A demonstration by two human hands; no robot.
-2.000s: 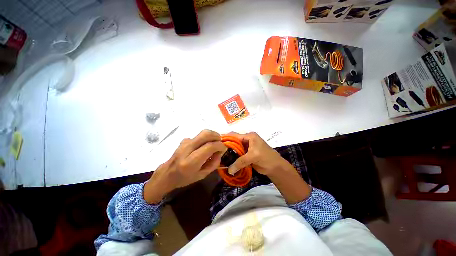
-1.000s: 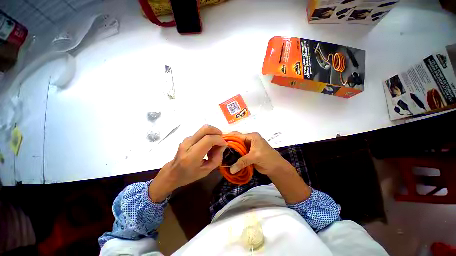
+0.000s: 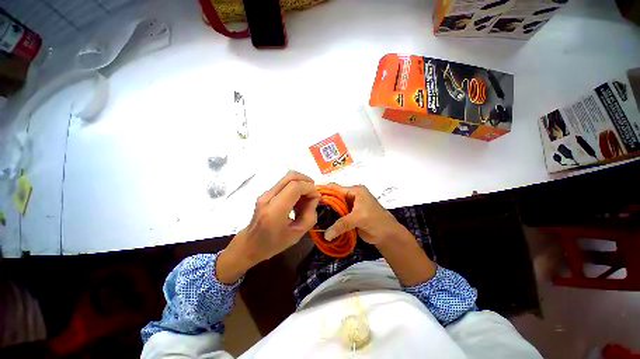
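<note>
A coiled orange cord is held upright at the table's front edge, with a dark fitting partly visible in its middle. My right hand grips the coil's right side, thumb over the middle. My left hand is at the coil's left side with thumb and fingertips pinched together; a thin pale tie runs across the coil near them. Whether the fingertips hold the tie's end is hard to see. A small orange QR card lies just beyond the hands, by a faint clear bag.
An orange and black retail box lies beyond my right hand. Printed boxes stand at the right and back right. A smartphone leans on a bag at the back. Two small grey-white lumps lie left. A red stool stands lower right.
My left hand has shifted slightly at the coil, its fingers more curled with a gap showing between thumb and fingers. My right hand keeps its grip. The view has moved a little.
</note>
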